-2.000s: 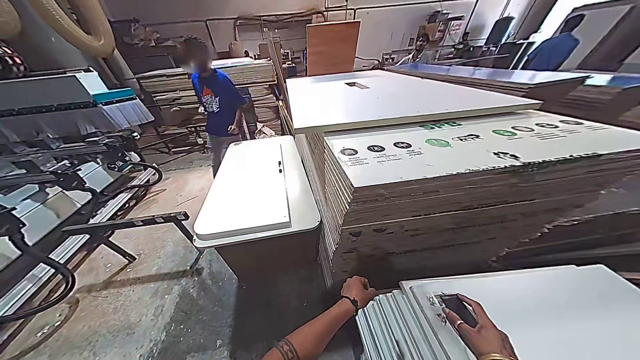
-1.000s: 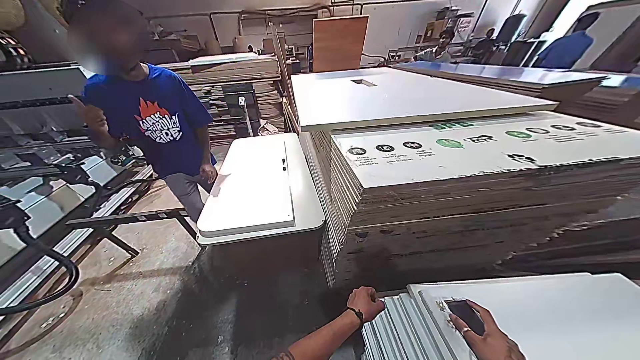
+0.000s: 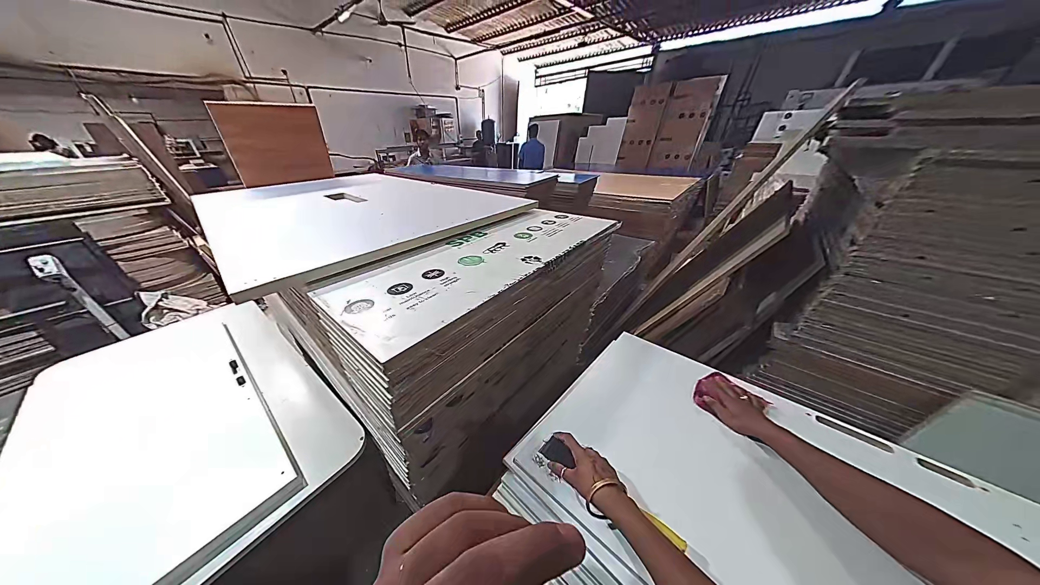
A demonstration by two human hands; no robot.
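Observation:
My left hand (image 3: 487, 540) is large and close at the bottom centre, its fingers curled together; its palm is hidden. Just beyond it are the edges of stacked white panels (image 3: 528, 512); whether it touches them is unclear. My right hand is out of view. A co-worker's two arms reach in from the lower right over the top white panel (image 3: 642, 422). One hand, with a bangle, holds a small dark block (image 3: 557, 451) on grey smudges near the panel corner. The other presses a pink-red cloth (image 3: 711, 392) against the panel. A yellow item (image 3: 666, 532) shows behind the nearer forearm.
A white panel lies on a round-cornered white tabletop (image 3: 333, 431) at left. Beyond stands a tall stack of boards (image 3: 487, 325) with a printed top and a cut-out white board (image 3: 382, 211). Leaning planks (image 3: 731, 276) and another high board stack (image 3: 934, 284) are at right.
The view has swung right and up. My left hand has left the panel stack's edge and come near the camera. The co-worker's cloth hand has come into view; the person in blue at left is out of view.

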